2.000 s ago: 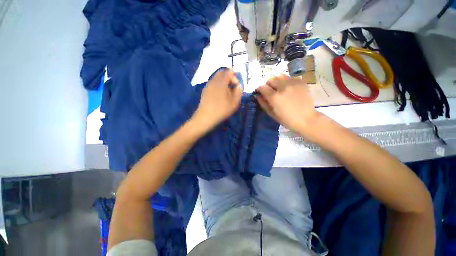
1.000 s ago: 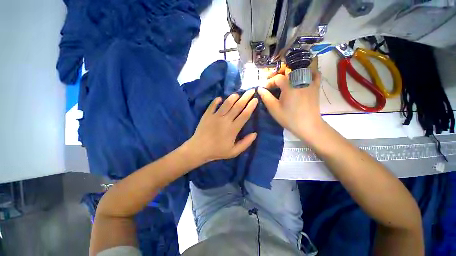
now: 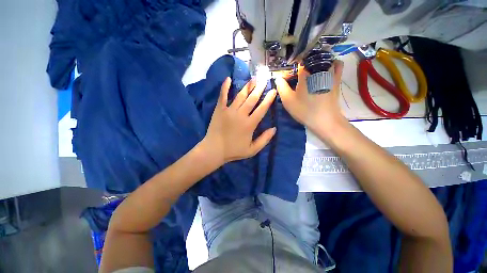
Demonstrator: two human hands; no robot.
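The navy garment panel (image 3: 288,154) lies under the sewing machine head (image 3: 363,21) and hangs over the table's front edge toward my lap. A narrow black strip (image 3: 273,138) runs along it toward the needle area. My left hand (image 3: 237,120) lies flat on the cloth with its fingers spread. My right hand (image 3: 315,104) is at the cloth's edge beside the presser foot (image 3: 275,66), its thumb and index finger near the strip; some fingers are partly hidden behind the grey ribbed knob (image 3: 320,81). Bright light washes out the needle area.
Scissors with red and yellow handles (image 3: 382,88) lie right of the machine. A bundle of black strips (image 3: 451,90) lies at far right. Bunched navy cloth (image 3: 128,101) fills the left side. A ruler band (image 3: 416,160) runs along the front edge. More navy cloth (image 3: 358,229) hangs below right.
My left hand has gone from closed near the foot to flat on the cloth. My right hand has moved behind the knob. The bunched cloth has shifted left.
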